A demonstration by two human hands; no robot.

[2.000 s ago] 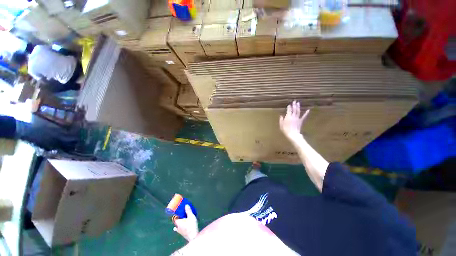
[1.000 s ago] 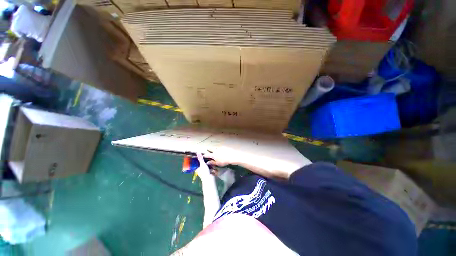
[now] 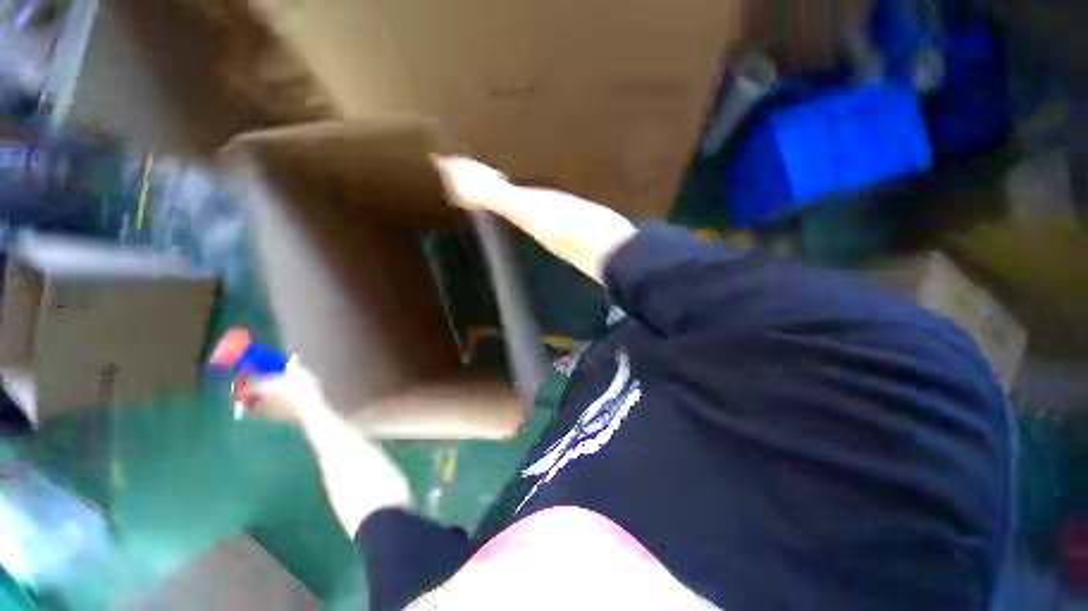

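A large brown carton (image 3: 298,269) stands opened into a square tube in front of me, blurred by motion. Green floor shows through it. My right hand (image 3: 471,185) grips its upper right edge. My left hand (image 3: 280,392) is left of the carton, around the blue and orange tape gun (image 3: 248,355). The tape gun appears apart from the carton wall. The fingers of both hands are blurred.
The stack of flattened cartons (image 3: 573,96) leans beyond the opened carton. Another open carton (image 3: 119,340) stands on the floor at left. A blue bin (image 3: 835,149) is at upper right. Part of a carton (image 3: 972,316) shows behind me at right.
The flat blank pulled off the stack has opened into a square carton. My left hand with the tape gun has moved left, away from the cardboard. My right hand has moved up to the carton's upper edge.
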